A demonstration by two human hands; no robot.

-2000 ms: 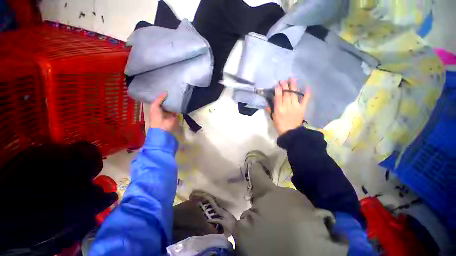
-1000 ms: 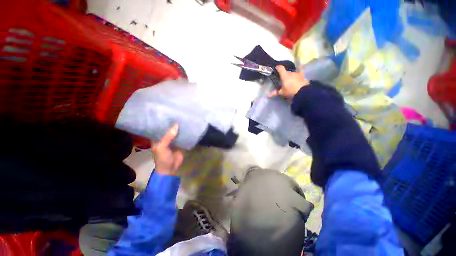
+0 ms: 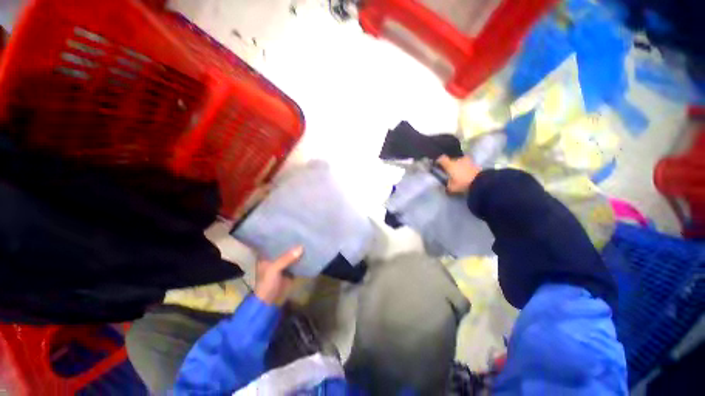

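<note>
My left hand [image 3: 277,277] holds a folded grey piece with a black underside [image 3: 309,216], beside the red basket. My right hand [image 3: 458,173] is closed on the dark handles of the scissors [image 3: 439,172]; the blades are blurred against the cloth. Another grey piece [image 3: 444,216] hangs under and beside my right hand, with black fabric [image 3: 417,144] just beyond the fingers. Whether my right hand also grips this cloth cannot be told.
A red slatted basket [image 3: 209,116] stands at the left, with black cloth [image 3: 93,232] below it. A red stool [image 3: 464,46] is at the top. Yellow-patterned and blue scraps [image 3: 572,46] lie at upper right. A blue basket [image 3: 657,271] is at the right edge.
The grey pieces, spread side by side two seconds ago, are now apart, one at each hand. The view has shifted, bringing in the red stool. The scissor blades no longer show clearly.
</note>
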